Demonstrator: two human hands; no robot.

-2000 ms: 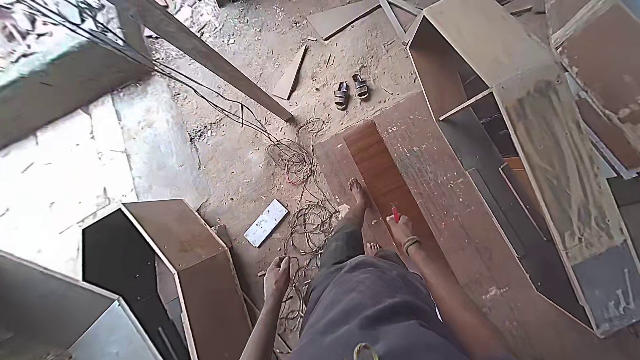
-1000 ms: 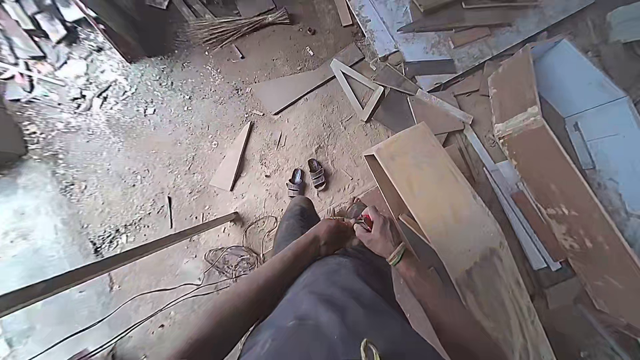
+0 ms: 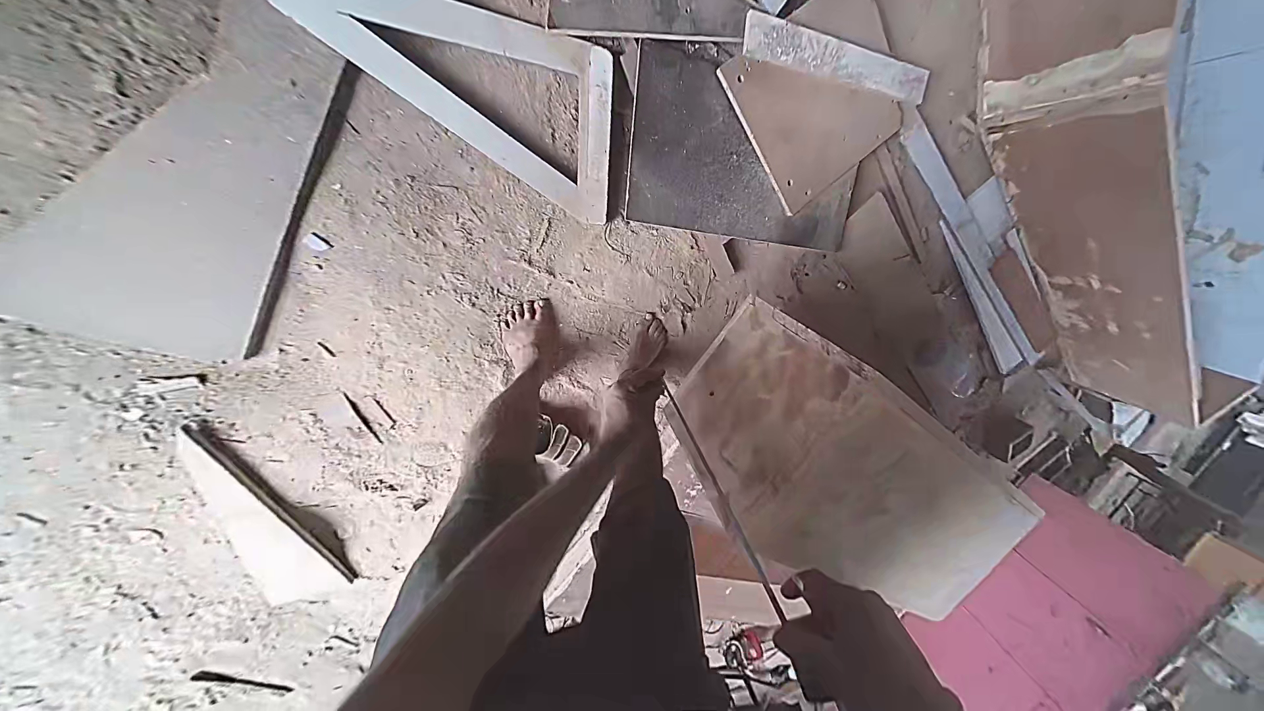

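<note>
My left hand [image 3: 637, 387] reaches down beside my right foot, at the upper corner of a hollow wooden carcass with a light, sanded panel [image 3: 849, 464]. Its fingers look closed on one end of a thin, straight strip [image 3: 726, 504], apparently a tape measure blade. The strip runs along the carcass's near edge to my right hand [image 3: 839, 632], which is dark and closed around its lower end. A small red object [image 3: 750, 645] shows just left of the right hand; whether it is the tape's case I cannot tell.
A triangular wooden frame [image 3: 595, 128], a dark board [image 3: 691, 148] and several offcuts lie ahead on the dusty floor. A large grey board [image 3: 168, 217] is at left, with a pointed board [image 3: 257, 523] below it. Pink panels [image 3: 1057, 592] and a brown carcass [image 3: 1096, 247] stand at right.
My hands, together a second ago around a red object, are now apart: the left down by my foot, the right lower and to the right. The thin strip now spans between them. The view has shifted.
</note>
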